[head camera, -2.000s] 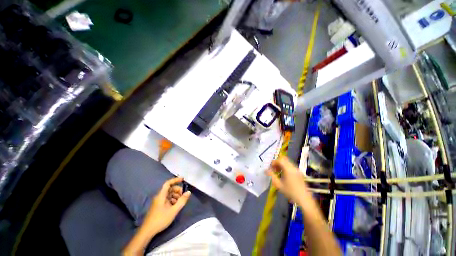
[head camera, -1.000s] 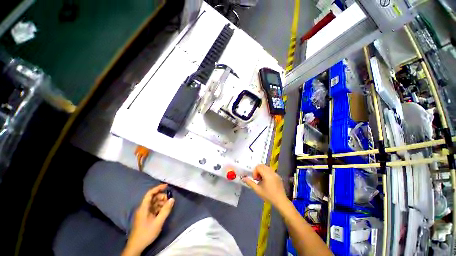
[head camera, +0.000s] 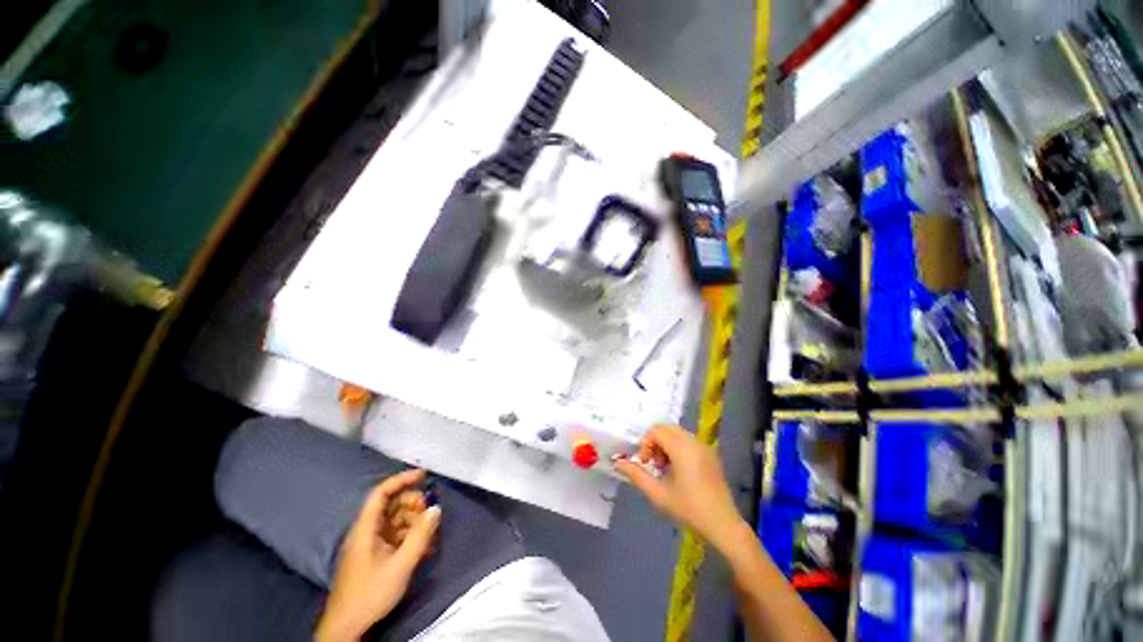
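The white machine base (head camera: 364, 238) carries a pale metal fixture (head camera: 558, 282) with a black rounded-square frame (head camera: 619, 236) on its outward side. My right hand (head camera: 683, 483) is at the base's front right corner. Its fingertips are at a small silver button beside the red button (head camera: 584, 454); it holds nothing that I can see. My left hand (head camera: 382, 546) is over my lap, its fingers curled around a small dark piece (head camera: 430, 493). The fingers hide most of that piece, so its shape cannot be told.
A black ribbed cable chain (head camera: 548, 94), a keypad pendant (head camera: 702, 220) and a thin hex key (head camera: 657, 354) lie on the base. An orange piece (head camera: 355, 394) is near my knee. The green bench (head camera: 188, 138) is at left, blue bins (head camera: 887, 326) at right beyond the yellow-black floor line.
My right hand has moved left from beyond the base's corner to the button by the red one. My left hand still holds the dark piece. The view has shifted; the frame remains on the fixture.
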